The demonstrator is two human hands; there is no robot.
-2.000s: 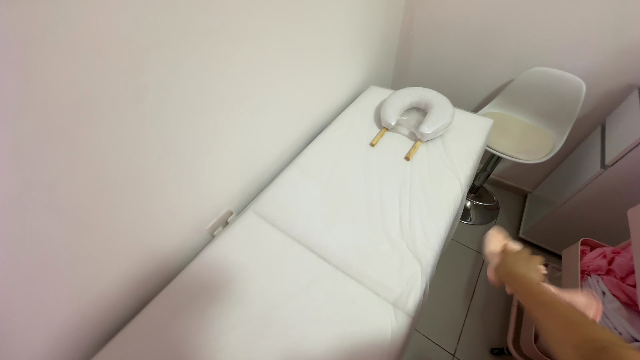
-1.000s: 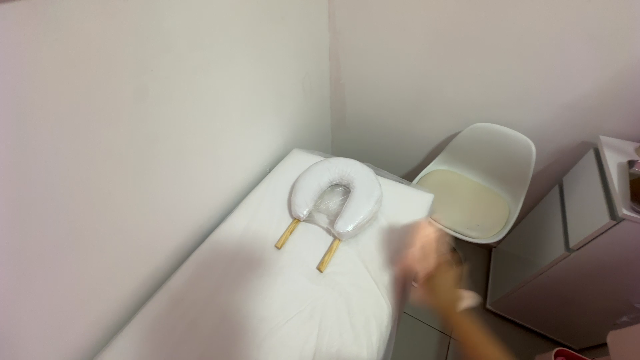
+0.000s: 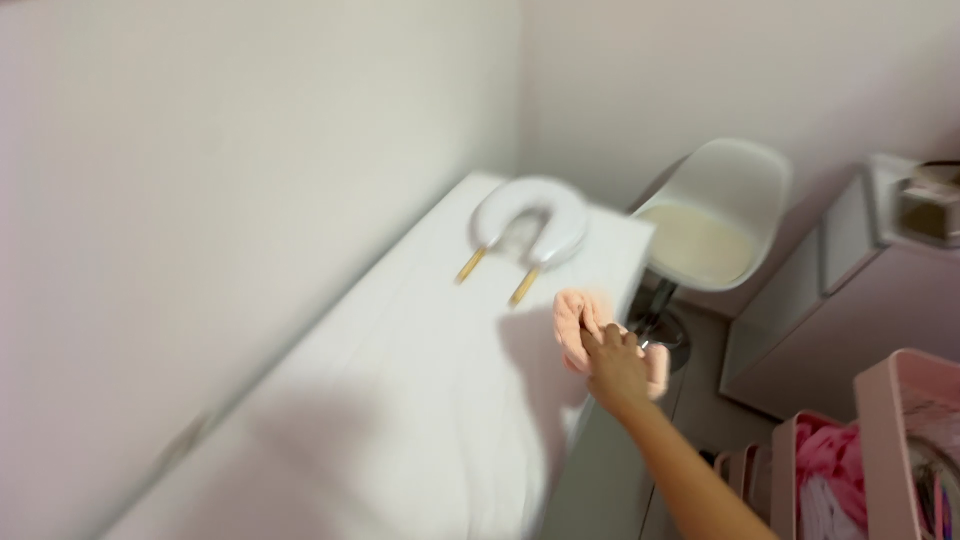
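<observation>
My right hand (image 3: 621,367) reaches in from the lower right, its fingers closed on a bunched peach cloth (image 3: 574,330). The hand and cloth are over the right edge of a massage table (image 3: 390,390) covered in a white sheet. Beyond them, near the table's far end, lies a white U-shaped face cradle cushion (image 3: 536,214) in a clear cover. Two wooden pegs (image 3: 471,265) stick out from its open side toward me. My left hand is out of view.
A white swivel chair (image 3: 705,225) with a cream seat stands past the table's far right corner. Right of it are a grey-white cabinet (image 3: 802,337) and pink bins (image 3: 877,420) with pink and white cloths. A wall runs along the table's left side.
My right hand with the cloth has moved from beside the table, over the floor, to the table's right edge. The view has shifted a good deal.
</observation>
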